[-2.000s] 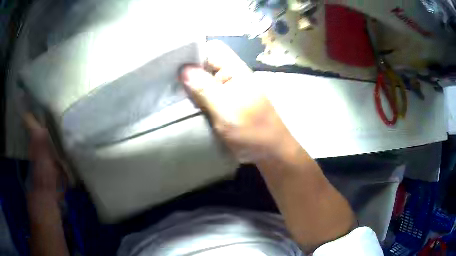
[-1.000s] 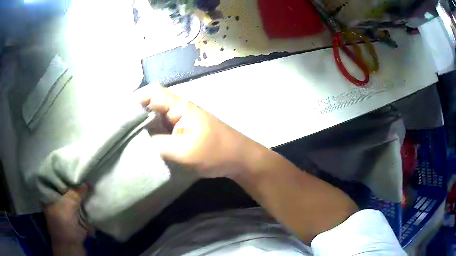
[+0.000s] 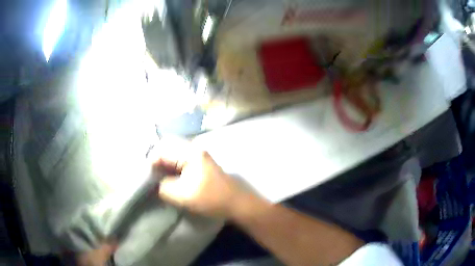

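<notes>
The pale fabric panel (image 3: 67, 192) lies across the left of the table and hangs over the front edge, blurred and glaring white under the lamp. A faint narrow welt strip (image 3: 58, 145) shows on its left part. My right hand (image 3: 195, 182) pinches a fold of the panel near the table's front edge. My left hand (image 3: 98, 254) is at the bottom left, blurred and mostly hidden, with its fingers at the same fold. The cloth between the hands is bunched in a dark crease.
The white table edge (image 3: 291, 150) runs to the right. A red square (image 3: 291, 63) lies on the machine bed. Scissors with red and orange handles (image 3: 354, 106) lie right of it. Blue crates (image 3: 448, 208) stand at the lower right. A bright lamp (image 3: 54, 28) is at upper left.
The view has shifted, so the machine area shows more. Both hands appear lower in the picture, still at the fold. The left hand is now nearly cut off by the bottom edge.
</notes>
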